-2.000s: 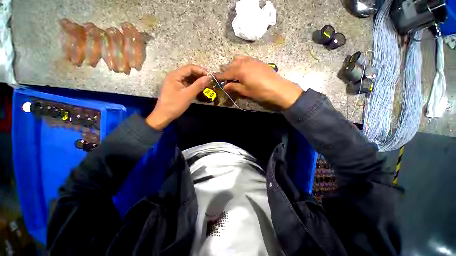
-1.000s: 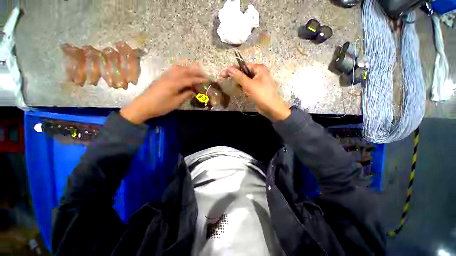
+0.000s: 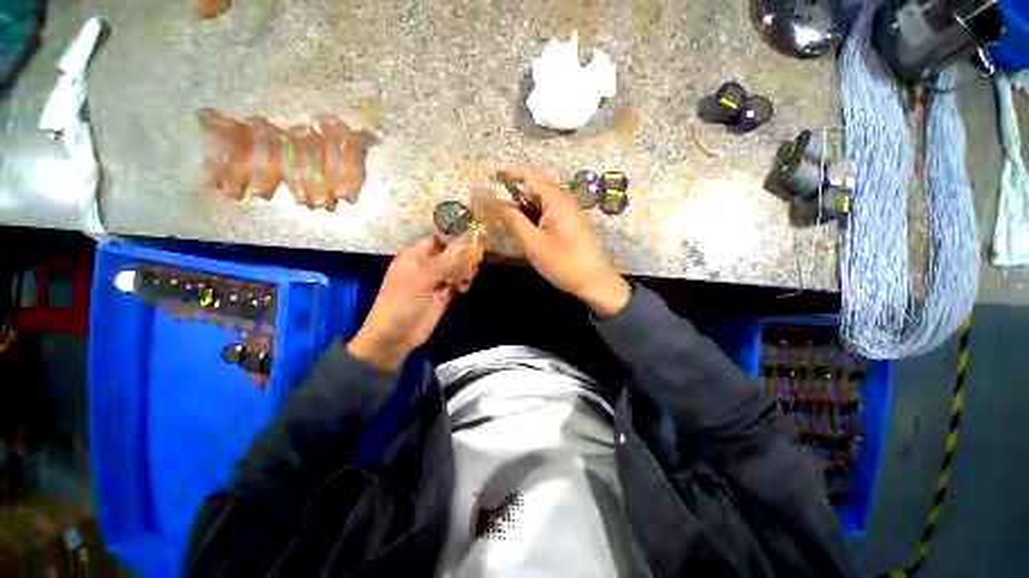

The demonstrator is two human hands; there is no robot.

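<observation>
My left hand [image 3: 415,296] holds a coil assembly by its lower side at the bench's front edge. The assembly's dark round end [image 3: 453,217] faces up, and its amber-brown body is partly hidden by my fingers. My right hand [image 3: 562,246] holds dark snips [image 3: 519,192] between thumb and fingers, with the fingertips close to the coil's right side. The right fingertips and the body are blurred, so I cannot tell if they touch. No cord shows clearly between the hands.
Orange-brown coils [image 3: 284,160] lie in a row at left. Dark discs [image 3: 599,191] lie right of my hand, another pair [image 3: 735,107] farther back. White lump [image 3: 570,86], metal cup [image 3: 800,165] and cord hank [image 3: 891,215] are behind and right. Blue bins [image 3: 169,395] sit below.
My left hand has come lower, now gripping the coil from below. My right hand and the snips have moved down toward the coil. The whole view has shifted slightly.
</observation>
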